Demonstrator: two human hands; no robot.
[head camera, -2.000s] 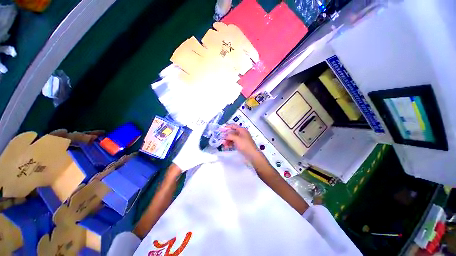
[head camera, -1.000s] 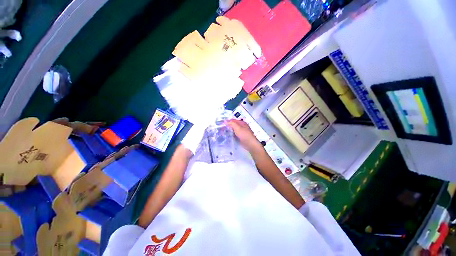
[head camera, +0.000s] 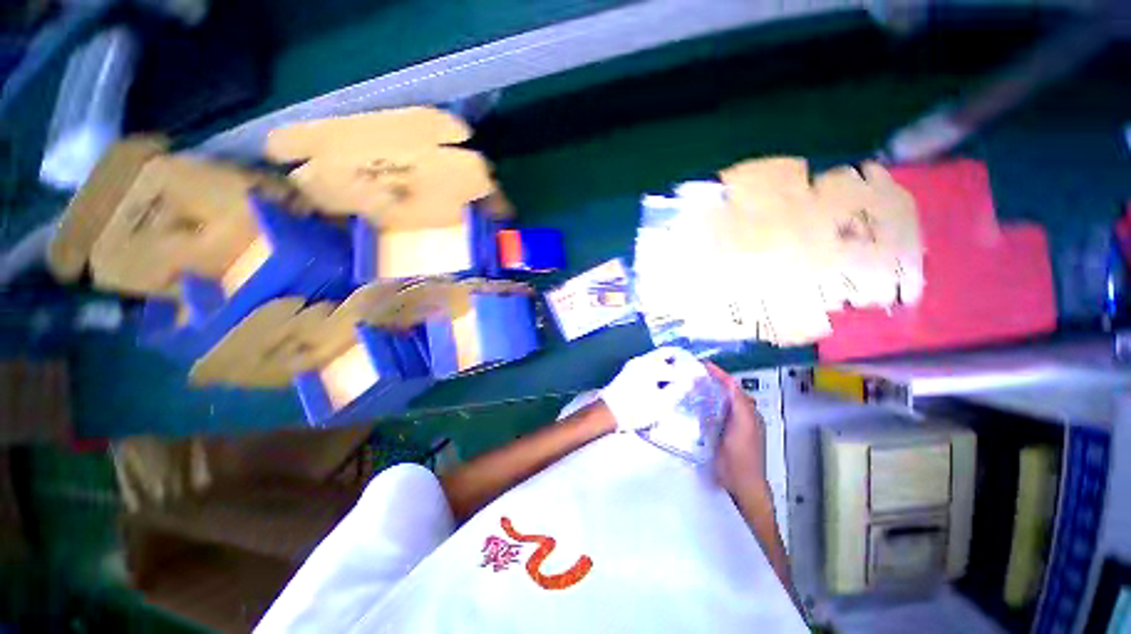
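Observation:
A clear plastic pack (head camera: 695, 424) is held close in front of my body, between my two hands. My left hand (head camera: 651, 386), in a white glove, grips it from the left. My bare right hand (head camera: 740, 427) holds its right side, with the fingers partly hidden and blurred. The pack is shiny and its contents cannot be made out. A fanned stack of tan box blanks (head camera: 856, 235) and bright white sheets (head camera: 695, 266) lies on the bench just beyond my hands.
Open blue and tan retail boxes (head camera: 478, 334) stand at the left on the dark green bench. A printed card (head camera: 593, 300) and a small blue-red item (head camera: 531, 250) lie beside them. Red card sheets (head camera: 955, 279) lie right. The machine's cream fixture (head camera: 903, 495) is at lower right. A brown carton (head camera: 199, 557) is lower left.
The view has swung toward the left, so the boxes appear more central and the machine lower right. My hands still hold the clear pack, which is now tilted and more covered by them.

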